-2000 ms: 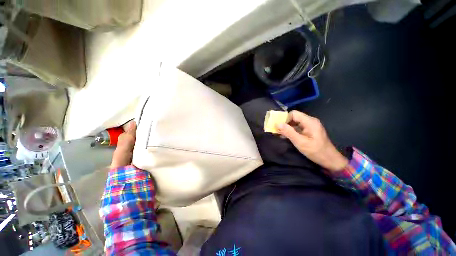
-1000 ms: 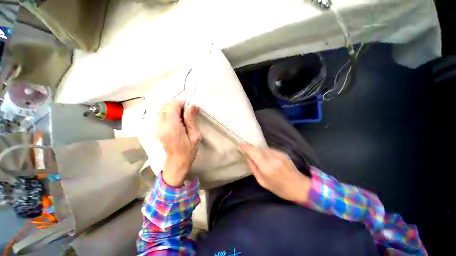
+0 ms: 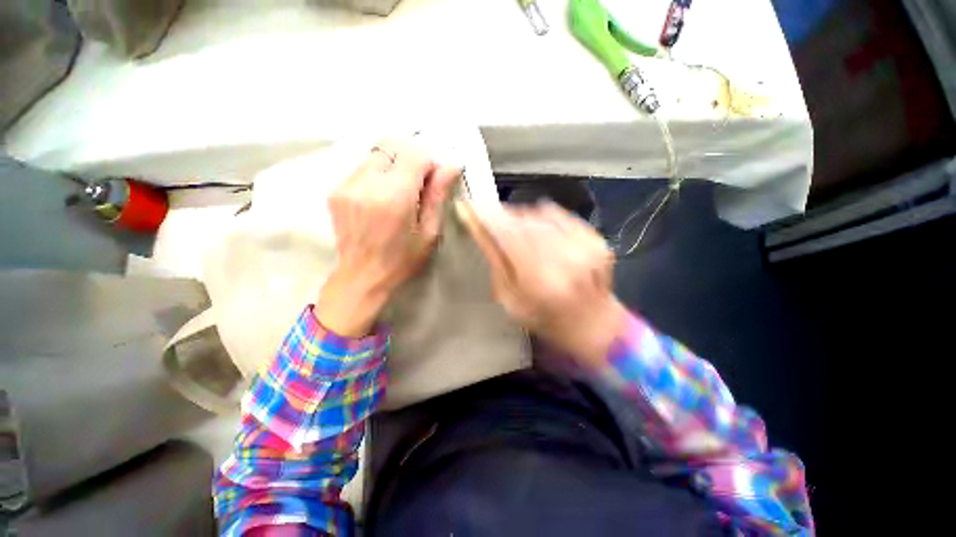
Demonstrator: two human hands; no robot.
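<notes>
A beige tote bag [image 3: 451, 336] lies across my lap and the table edge, its upper part pale in glare. My left hand [image 3: 386, 210] grips the bag near its upper edge, fingers bent and thumb toward the seam. My right hand [image 3: 550, 267] is blurred and close beside it on the right, fingers closed on the small yellow-tan eraser block [image 3: 464, 213], of which only a sliver shows at the fingertips against the bag. The rest of the block is hidden by the fingers.
The white-covered table [image 3: 252, 79] holds a green-handled tool [image 3: 603, 40] with a cord, a small dark red tube [image 3: 676, 21] and yellowish crumbs [image 3: 742, 100]. A red can [image 3: 142, 206] stands at left, above another beige bag [image 3: 105, 367]. A dark round object is partly hidden behind my right hand.
The view has shifted, bringing the green tool into sight. Both hands are now higher on the bag and closer together. The right hand has moved up from the lower seam.
</notes>
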